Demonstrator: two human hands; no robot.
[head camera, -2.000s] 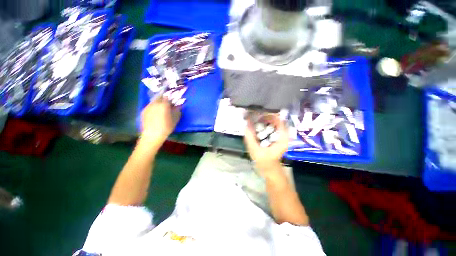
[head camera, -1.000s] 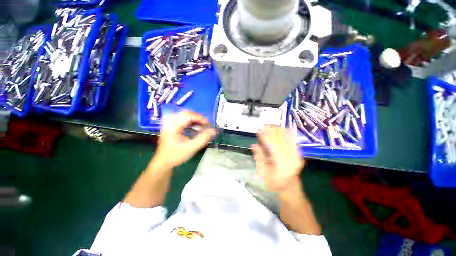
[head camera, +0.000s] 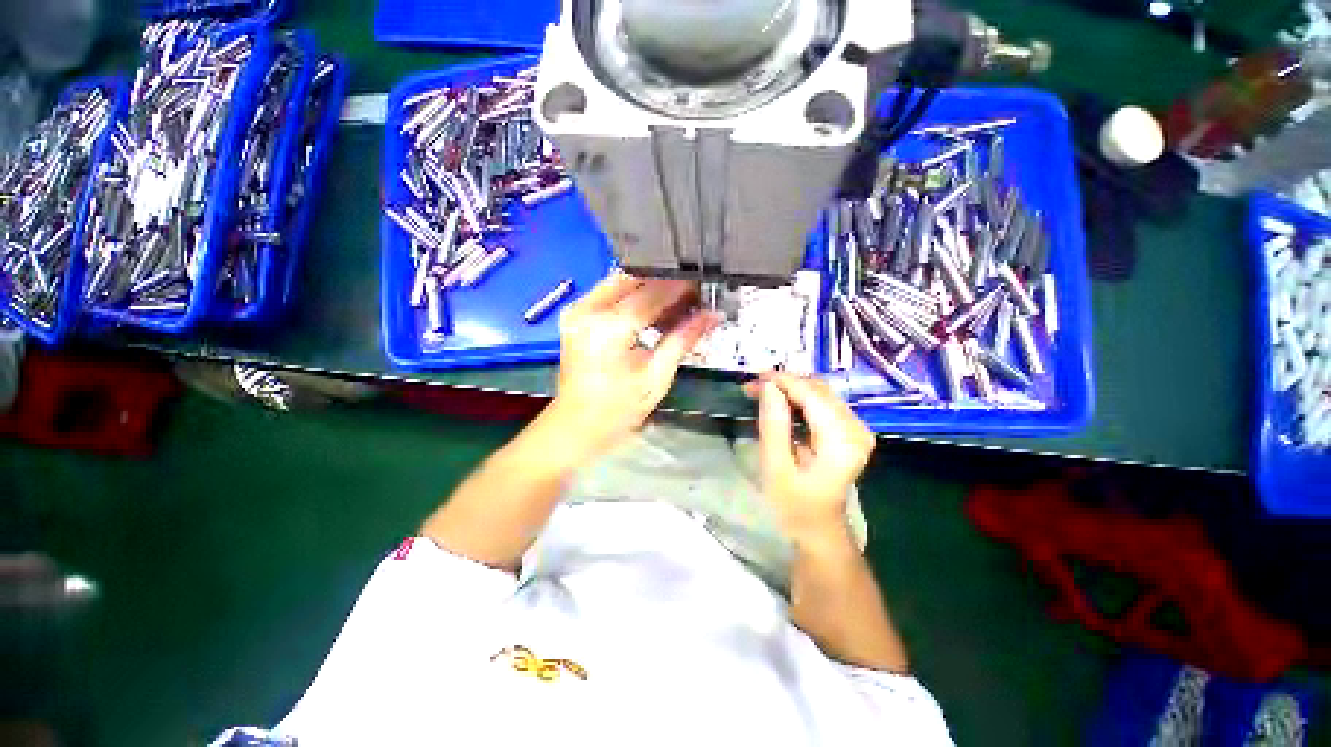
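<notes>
The grey pneumatic press cylinder (head camera: 701, 190) fills the upper centre above a silver base plate (head camera: 774, 324). My left hand (head camera: 631, 343) is at the plate's left side, fingertips under the press head, with a small shiny metal piece between the fingers. The fixture is hidden by the press and fingers. My right hand (head camera: 810, 435) is at the plate's front right edge, thumb and forefinger tips together; what they hold is too small to tell. Metal pins lie in the left blue tray (head camera: 511, 299) and, more densely, in the right blue tray (head camera: 1073, 292).
Stacked blue trays (head camera: 219, 219) heaped with pins stand at far left. A blue tray of paler pieces (head camera: 1292, 489) is at far right. A round white cap (head camera: 1133, 136) lies right of the right tray. A brass fitting (head camera: 1015, 56) juts from the cylinder's right.
My left hand has moved from the left tray to the base plate under the press. My right hand moved off the plate, flattened, then closed its fingertips near the plate's front edge. The view shifted slightly.
</notes>
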